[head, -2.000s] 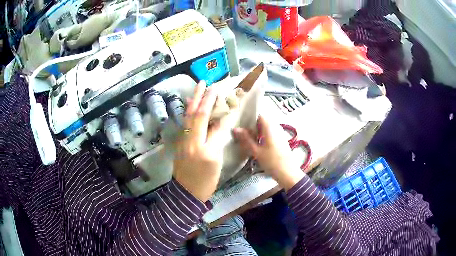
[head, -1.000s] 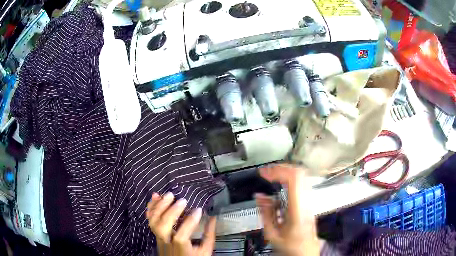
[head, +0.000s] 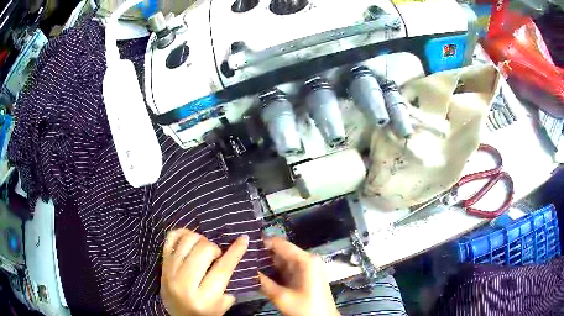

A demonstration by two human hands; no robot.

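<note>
The striped dark cloth (head: 204,191) lies left of and in front of the white overlock machine (head: 334,37), its right edge beside the needle area (head: 238,148). My left hand (head: 195,271) lies on the cloth with bent fingers, its index finger pointing toward the cloth's edge. My right hand (head: 297,278) is just to the right, thumb and fingers at the cloth's right edge. Whether the right fingers pinch the edge is hard to tell. Four grey tension knobs (head: 328,111) stand on the machine's front.
A beige pouch (head: 427,148) hangs at the machine's right front. Scissors with red handles (head: 488,185) lie beside it. A blue basket (head: 513,237) is at lower right, a red plastic bag (head: 529,58) at upper right. A white rounded arm (head: 133,123) stands at the machine's left end.
Both hands have left the pouch and are now at the striped cloth. Since one second ago the right hand has moved left to the cloth's edge. The view has turned toward the machine's left.
</note>
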